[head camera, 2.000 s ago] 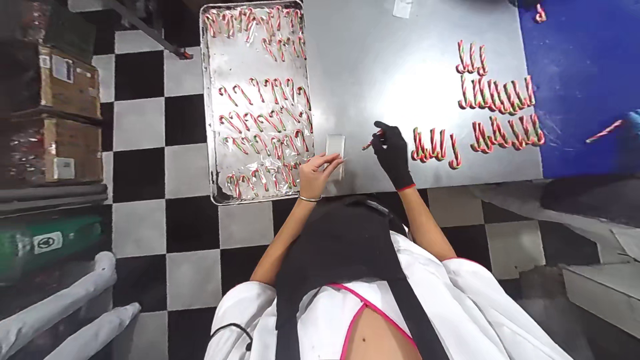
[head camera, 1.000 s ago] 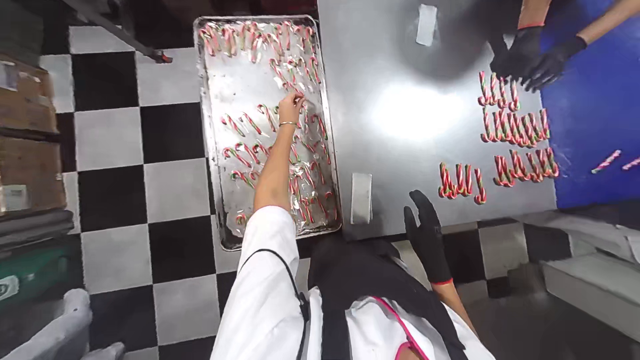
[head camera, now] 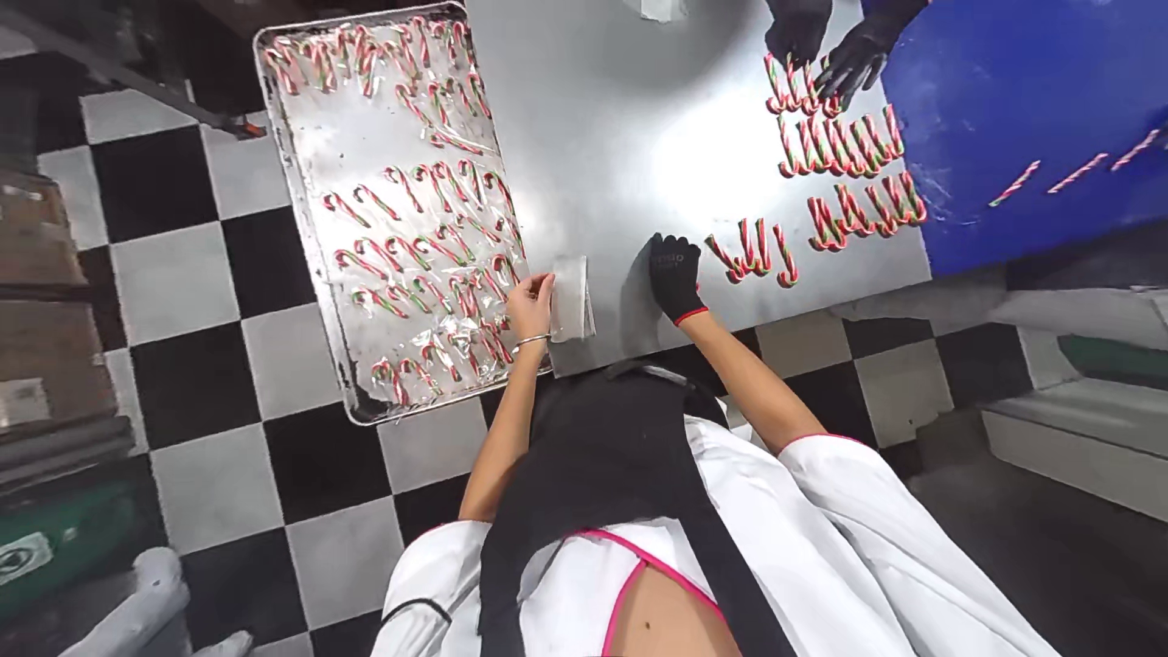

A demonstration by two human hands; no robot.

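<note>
My bare left hand (head camera: 532, 306) is at the left edge of a stack of clear plastic sleeves (head camera: 570, 299), between it and the metal sheet tray (head camera: 333, 351). Its fingers are bent; whether they pinch a sleeve cannot be told. My right hand (head camera: 676, 274), in a black glove, rests over the steel table (head camera: 611, 182) with its fingers curled, just left of a small group of unwrapped candy canes (head camera: 753, 251). Whether something lies under those fingers is hidden. Rows of candy canes in clear wrap (head camera: 438, 255) lie on the tray.
A co-worker's black-gloved hands (head camera: 826, 55) touch the top row of candy canes (head camera: 803, 87) at the upper right. Two more rows lie below. Straight striped candy sticks (head camera: 1077, 173) lie on the blue surface (head camera: 1022, 109). Cardboard boxes (head camera: 46, 338) stand at the far left.
My left hand has come back from the middle of the tray to the plastic sleeves. My right hand's fingers, spread a second ago, are now curled. The co-worker's hands have moved onto the top row.
</note>
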